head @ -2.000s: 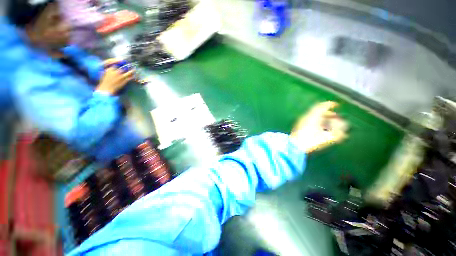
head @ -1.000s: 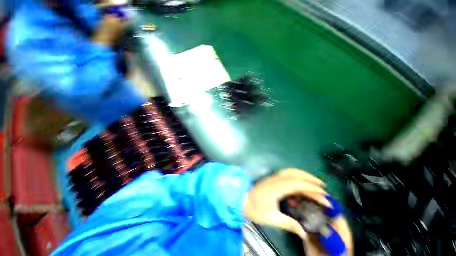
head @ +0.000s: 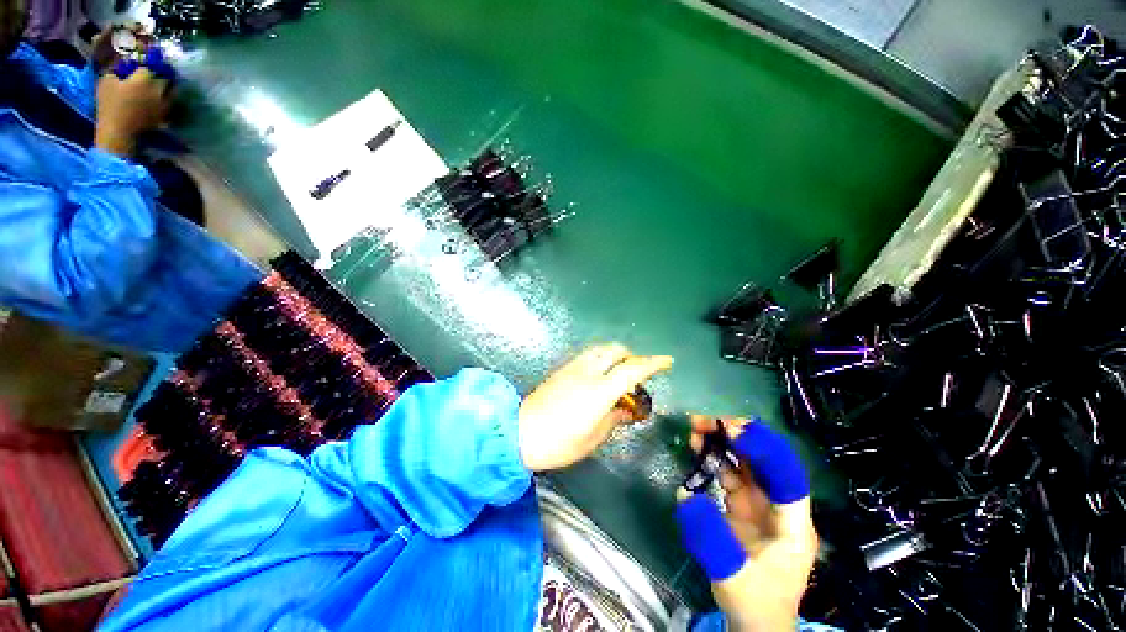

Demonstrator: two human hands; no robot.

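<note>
My left hand [head: 580,407] is low in the middle of the picture, with a small round dark and amber part [head: 637,401] between thumb and fingers. My right hand [head: 759,531], with blue finger sleeves on two fingers, is just to its right. Its fingertips hold a black binder clip [head: 714,459] with wire handles. The hands are apart, above the green bench [head: 593,284]. A large heap of loose black binder clips [head: 963,432] lies right of my right hand.
A white sheet [head: 352,173] with two dark marks lies left of centre, beside a black clipped group [head: 496,204]. A red tray [head: 133,454] with rows of black pieces is lower left. A cream box edge [head: 945,185] borders the heap. A blue-sleeved person [head: 74,235] works at upper left.
My left hand has come back from over the green belt to the lower middle. My right hand has come into view and now shows apart from the left. The picture is sharper.
</note>
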